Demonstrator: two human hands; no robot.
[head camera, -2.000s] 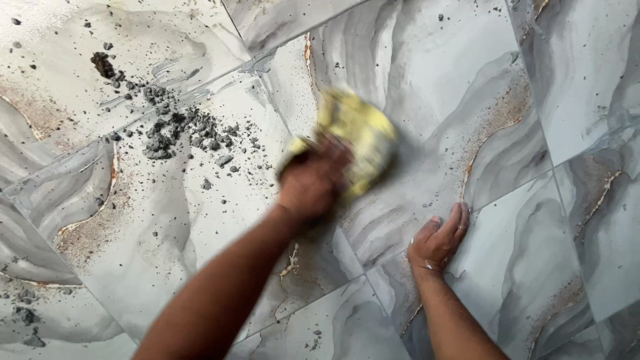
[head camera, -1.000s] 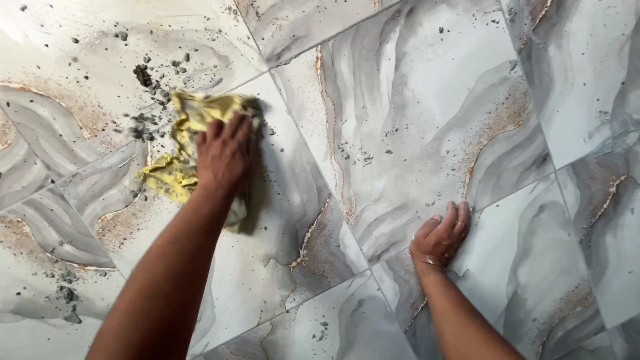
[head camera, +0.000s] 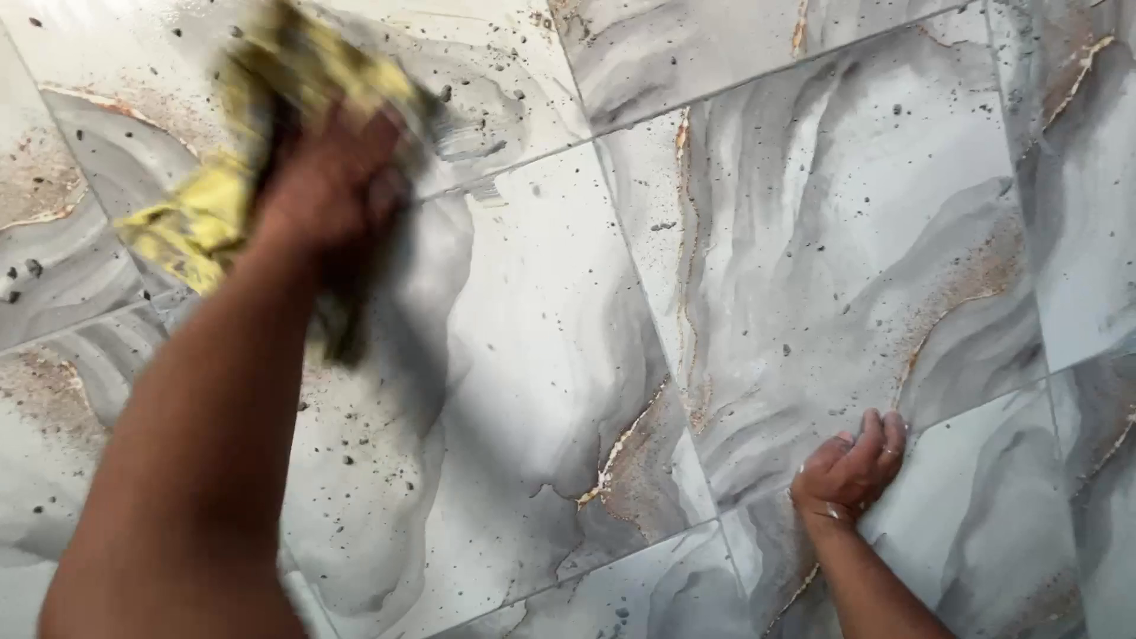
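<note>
My left hand (head camera: 342, 177), blurred by motion, grips a crumpled yellow cloth (head camera: 200, 213) with dark soiled patches over the upper left of the marble-patterned floor tiles (head camera: 532, 275). Parts of the cloth spread out above, left of and below the hand; its fingers are partly blurred. At the lower right, my right hand (head camera: 849, 466) rests on the tiles with bent fingers and holds nothing visible. Pale residue marks its wrist and fingers.
Small grey crumbs (head camera: 346, 460) are scattered across the tiles. Larger grey lumps (head camera: 34, 266) lie at the left edge. A wet-looking grey smear (head camera: 470, 146) shows right of the cloth. Thin joints run between the tiles.
My left hand has moved the cloth leftward from the middle, then farther up. The grey debris pile seen at upper left earlier is no longer visible there. My right hand has stayed in place.
</note>
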